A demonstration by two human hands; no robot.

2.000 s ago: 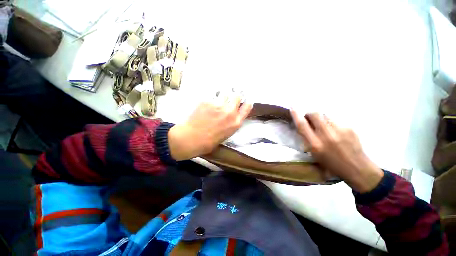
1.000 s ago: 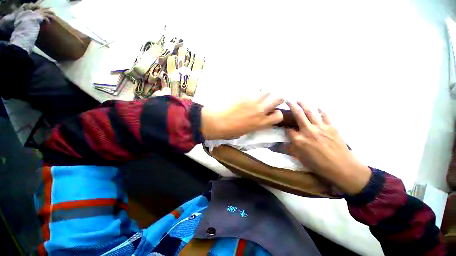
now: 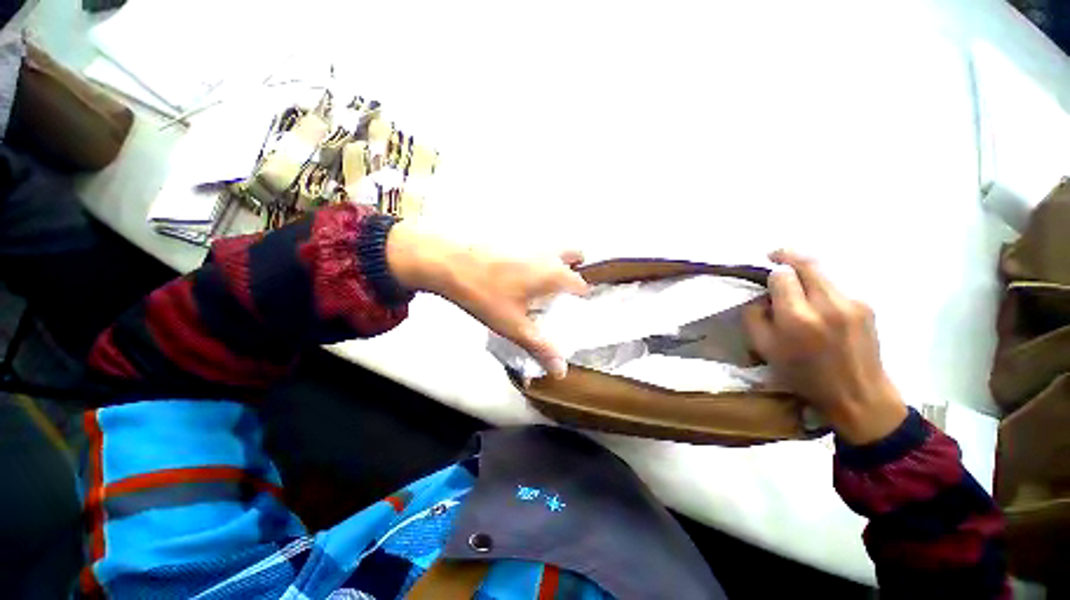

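A brown handbag (image 3: 669, 413) lies in front of me with its oval mouth open towards me. White stuffing paper (image 3: 657, 314) fills the mouth, with a greyish layer showing at its right. My left hand (image 3: 499, 293) is at the bag's left end, thumb at the near side and fingertips at the far rim, holding that end. My right hand (image 3: 821, 346) grips the right end, fingers over the far rim; part of that end is hidden under it.
A heap of tan straps (image 3: 352, 158) lies at the left beside a stack of cards (image 3: 194, 211). Waiting brown bags (image 3: 1038, 352) line the right edge, near a white stack (image 3: 962, 434). Folded white sheets (image 3: 1015, 141) lie at far right. Another brown bag (image 3: 73, 106) is at far left.
My left hand has moved from the far rim to the bag's left end. My right hand has moved right. The mouth is wider open and shows more paper. The view has shifted.
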